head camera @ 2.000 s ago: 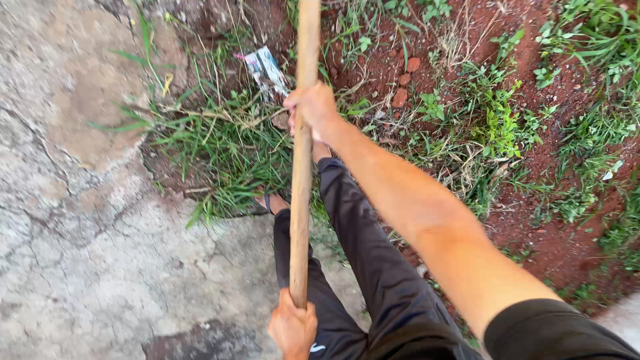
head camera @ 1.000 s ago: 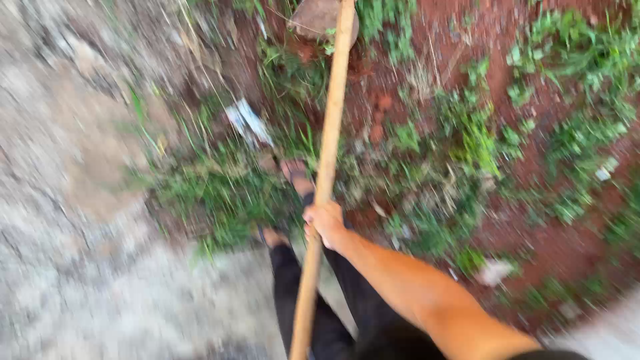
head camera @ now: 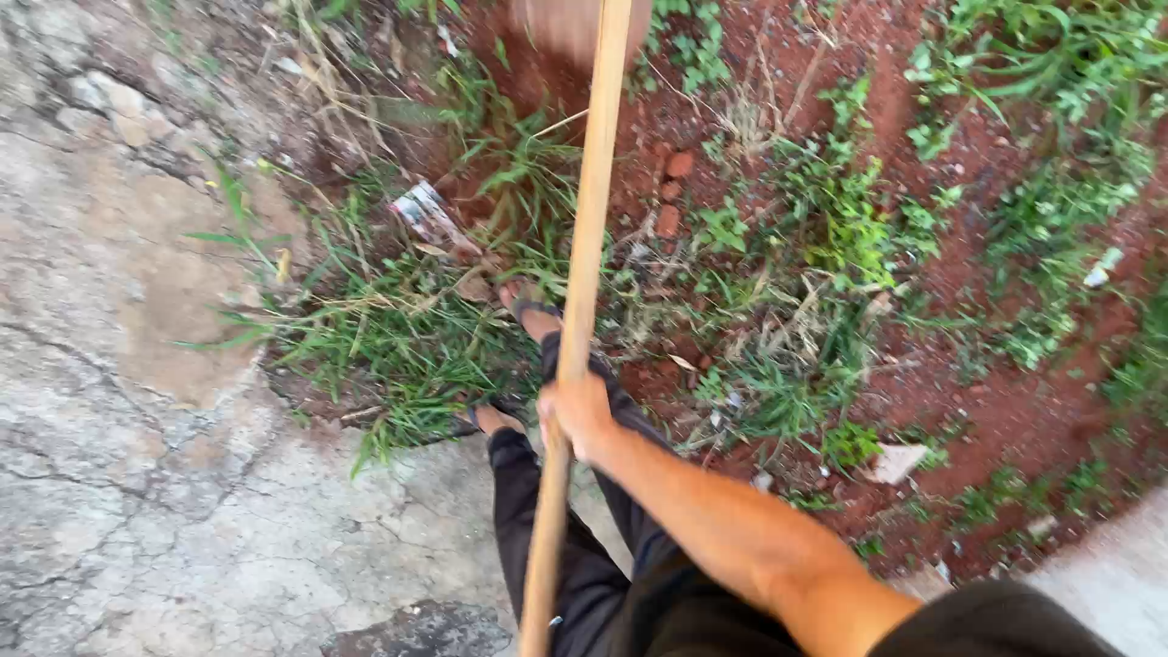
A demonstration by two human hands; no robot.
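My right hand [head camera: 577, 415] grips a long wooden handle [head camera: 589, 219] around its middle, its arm coming in from the lower right. At the handle's top end a wide metal blade [head camera: 557, 27], likely a hoe's, shows blurred over the red soil and partly behind the handle. The handle's lower end runs out of the bottom edge of the view. My left hand is not visible. My feet, in sandals, stand at the edge of a grass clump [head camera: 401, 319], left of the handle.
Cracked concrete [head camera: 182, 529] spreads along the left. A crumpled printed wrapper [head camera: 429, 214] lies in the grass. Reddish brick pieces [head camera: 669, 219] rest on the soil right of the handle. Weeds [head camera: 849, 228] grow over the right side, with a pale flat fragment [head camera: 894, 464] below them.
The left hand, on the handle's lower end two seconds ago, has gone out of view. The blade, out of view at first, has appeared at the top. The right hand stays on the handle.
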